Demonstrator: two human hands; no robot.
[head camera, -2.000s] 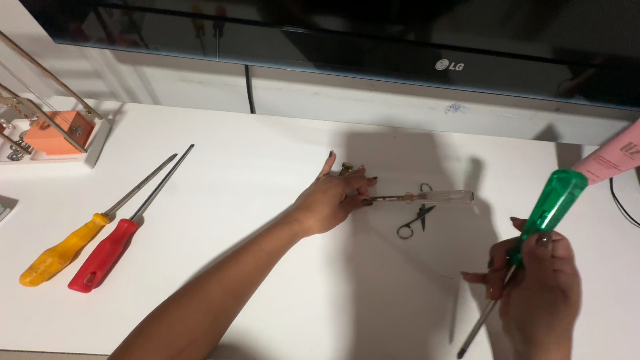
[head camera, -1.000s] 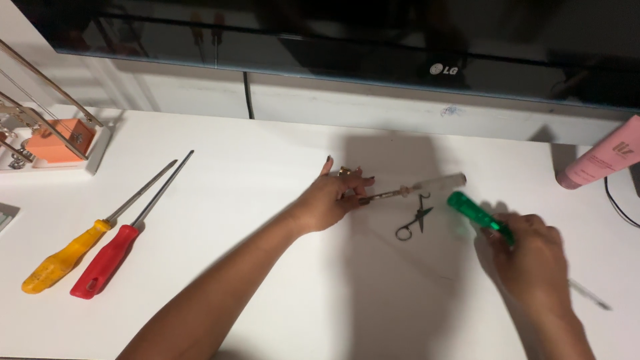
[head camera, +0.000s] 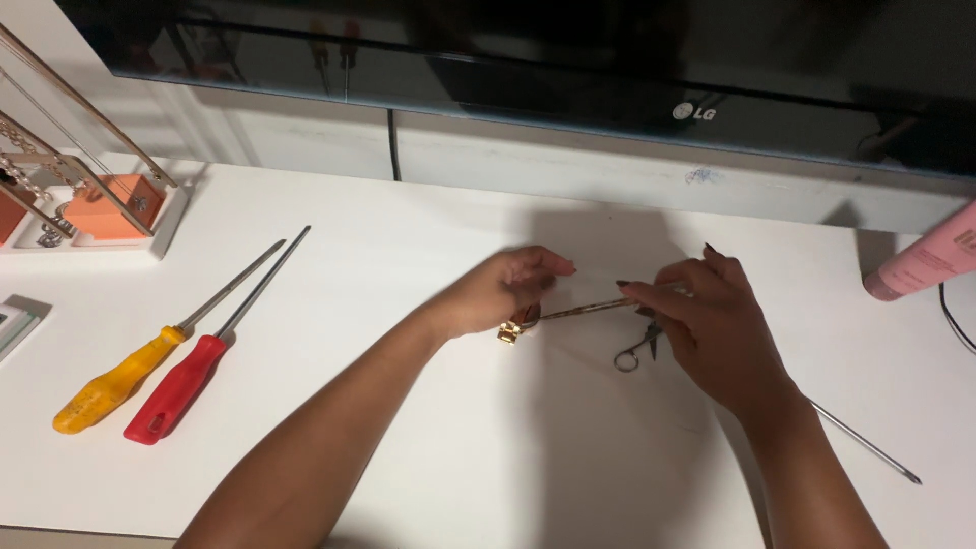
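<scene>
My right hand (head camera: 705, 324) pinches the handle end of a thin screwdriver (head camera: 587, 309), whose rusty-looking shaft points left. My left hand (head camera: 499, 293) is at that shaft's tip, fingers curled, beside a gold-coloured metal piece (head camera: 509, 332) on the white table; whether it grips anything is hidden. Small scissors (head camera: 627, 361) lie partly under my right hand. From behind my right wrist sticks out the metal shaft of another screwdriver (head camera: 865, 441); its handle is hidden. A yellow-handled screwdriver (head camera: 118, 381) and a red-handled screwdriver (head camera: 175, 389) lie side by side at the left.
An LG screen (head camera: 534, 91) spans the back above the table (head camera: 427, 473), with a black cable (head camera: 393, 145) below it. A jewellery stand (head camera: 164, 221) with orange boxes is at the back left. A pink tube (head camera: 923, 255) stands at the right.
My right hand has put down the green-handled screwdriver and moved left to the thin one by my left hand. That green screwdriver was held upright in the oldest frame.
</scene>
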